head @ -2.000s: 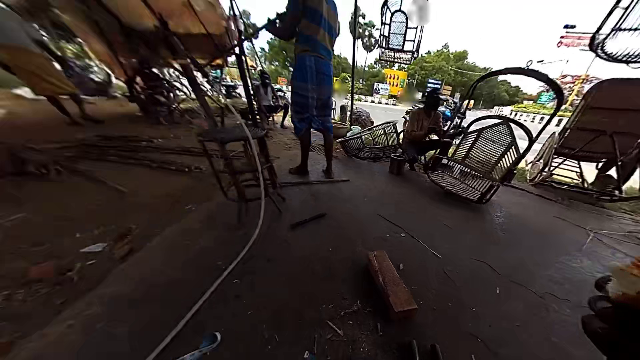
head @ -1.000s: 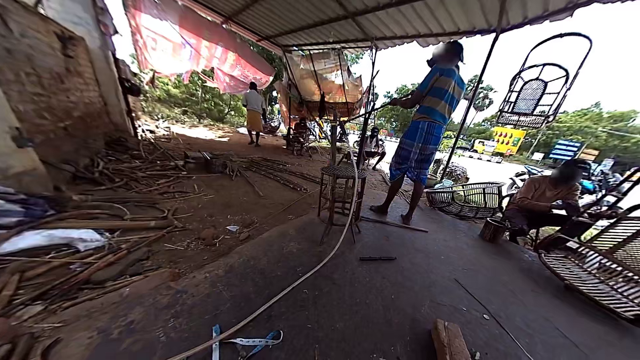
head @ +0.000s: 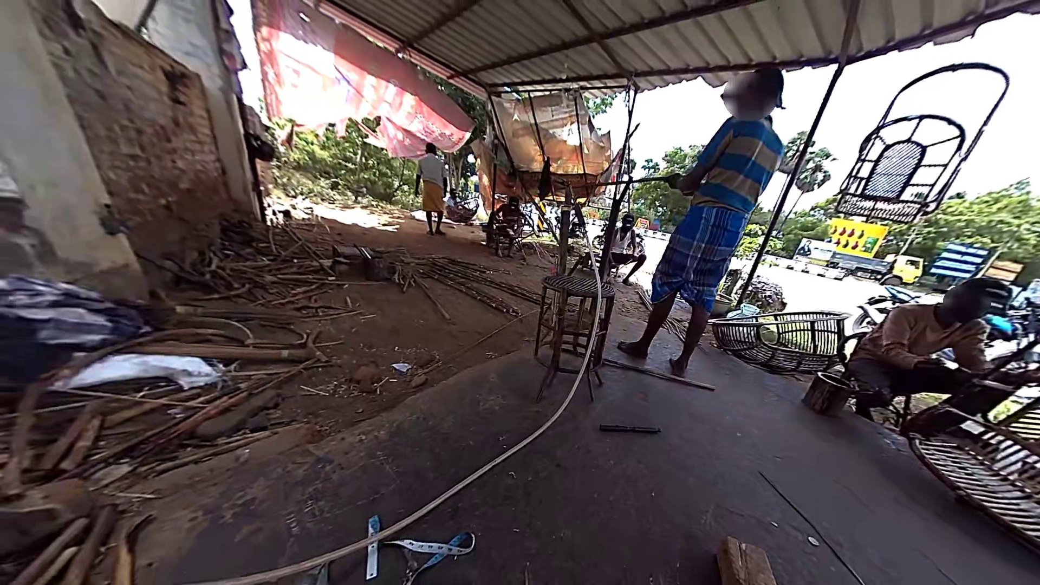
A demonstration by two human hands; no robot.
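Neither my left hand nor my right hand shows in the head view. A long pale cane rod point(head: 487, 465) curves from the bottom edge up past a woven stool point(head: 575, 286). Near the bottom lies a tape measure point(head: 431, 548), partly looped, on the dark floor. A wooden block point(head: 744, 562) is cut off by the lower edge. Farther up, a short dark rod point(head: 630, 428) rests on the floor. A person in a striped shirt point(head: 735, 166) stands behind the stool with a hand on a dark bar.
Loose canes and sticks point(head: 244, 349) cover the ground at left, beside a brick wall point(head: 162, 138). At right are a round cane frame point(head: 780, 341), a seated person point(head: 918, 345) and a cane swing seat point(head: 999, 463). Another swing seat point(head: 898, 175) hangs above.
The view has swung left and up, bringing in the wall, the stick pile and the roof. A dark, blurred shape at the right edge two seconds ago is out of view now.
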